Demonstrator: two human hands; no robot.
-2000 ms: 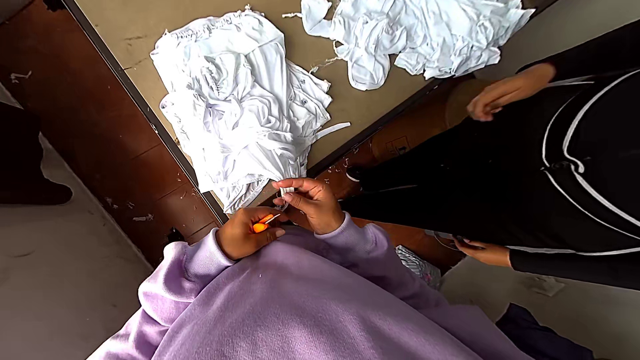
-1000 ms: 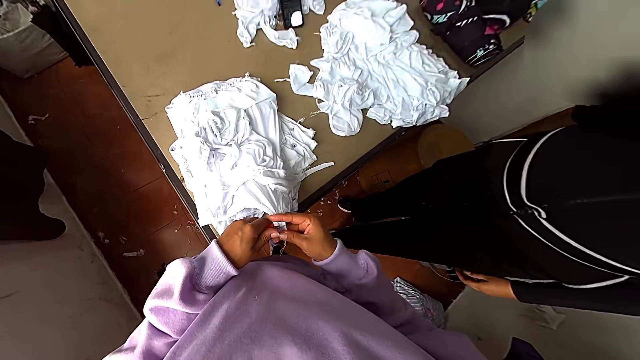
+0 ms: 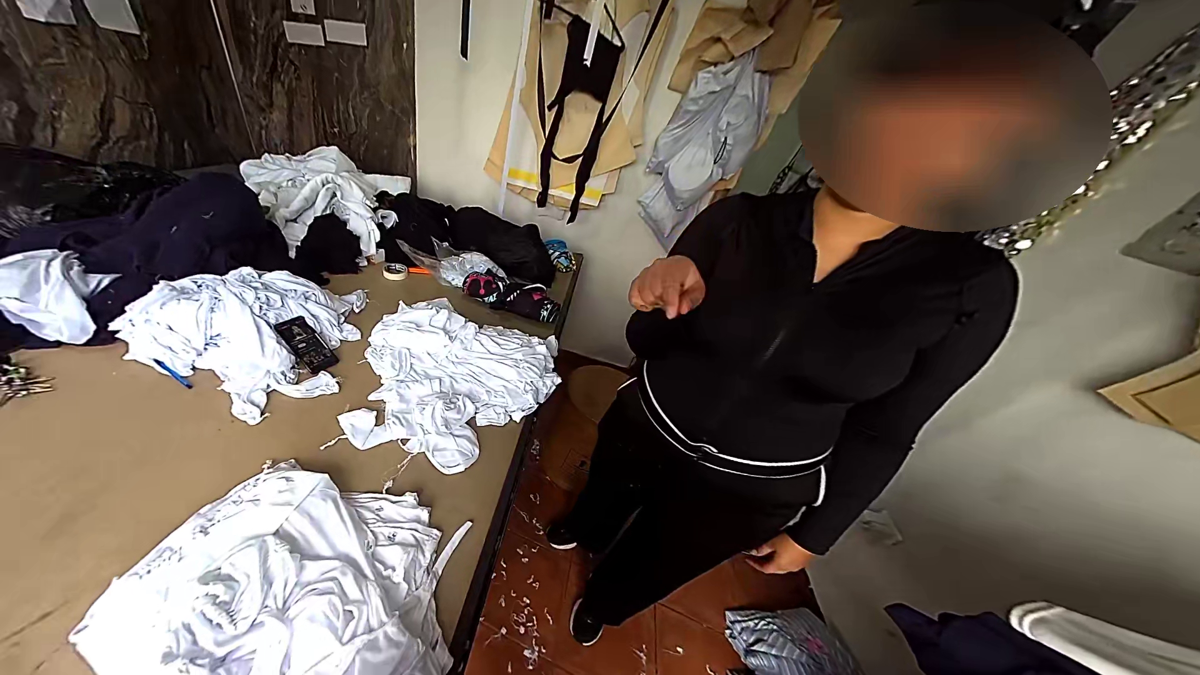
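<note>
Neither my left hand nor my right hand shows in the head view now, so what they hold is hidden. Nearest to me, a large heap of white fabric pieces (image 3: 272, 581) lies at the table's near edge, with a thin strip sticking out at its right. Beyond it, a second white fabric pile (image 3: 459, 361) rests by the right edge of the table (image 3: 187, 436). A third white pile (image 3: 216, 323) lies farther left, with a black phone-like object (image 3: 307, 344) on it and a blue pen-like item (image 3: 173, 374) beside it.
A person in black (image 3: 750, 375) stands right of the table, one hand raised. Dark fabric (image 3: 178, 230) and a roll of tape (image 3: 395, 272) are at the far end. Paper patterns (image 3: 562, 103) hang on the wall. Thread scraps litter the tiled floor (image 3: 534, 600), near a striped bundle (image 3: 787, 642).
The view has swung up toward the wall and the person. Both my hands, earlier together at the near edge of the table, have left the view. The person's one hand is now raised at the chest.
</note>
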